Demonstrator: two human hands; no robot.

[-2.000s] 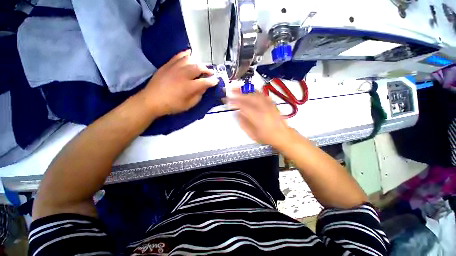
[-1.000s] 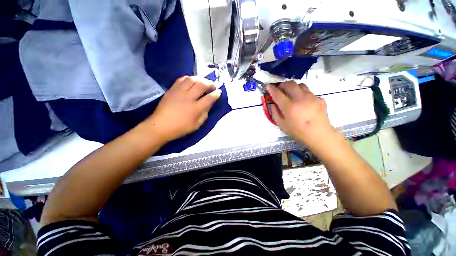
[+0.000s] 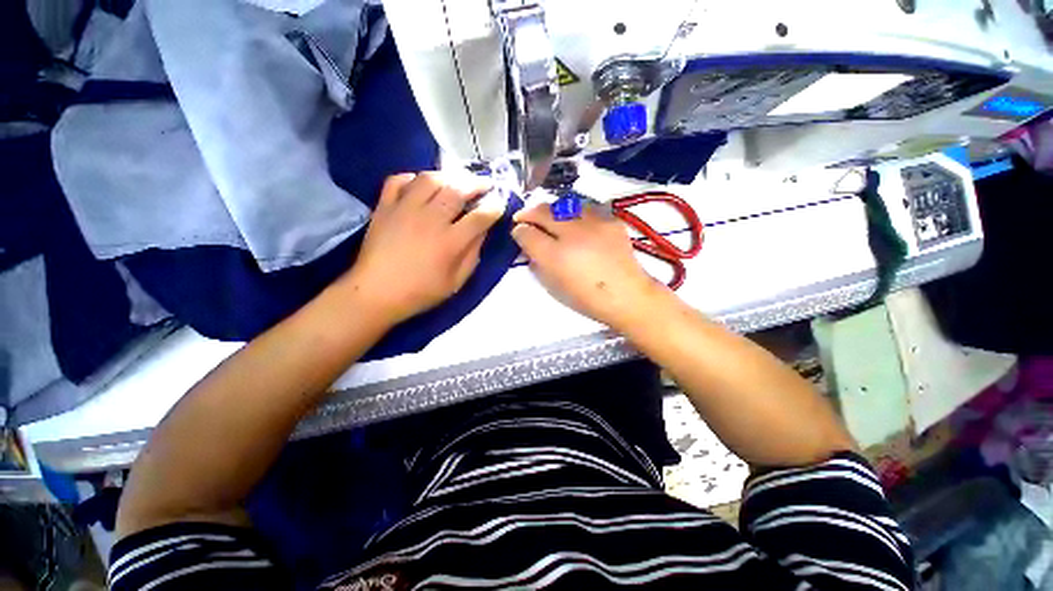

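The navy and grey-blue garment (image 3: 271, 173) lies heaped left of the needle, its navy edge under the presser foot (image 3: 503, 176). My left hand (image 3: 425, 245) presses on the navy cloth just left of the foot, fingertips at the fabric. My right hand (image 3: 577, 256) is at the cloth's right edge, just in front of the foot, with thumb and fingertips together on the edge. The fingertips partly hide the edge. The red-handled scissors (image 3: 681, 219) lie on the table right of my right hand.
The white sewing machine head (image 3: 751, 35) spans the top, with a blue tension knob (image 3: 625, 121). A control box (image 3: 938, 206) is at the table's right end, beside a dark green thread bundle (image 3: 885, 237). A ruler strip (image 3: 485, 379) runs along the front edge. Navy cloth (image 3: 661, 158) lies behind the needle.
My right hand took hold of the scissors, then let them go on the table and moved left to the cloth edge. My left hand stays on the navy cloth.
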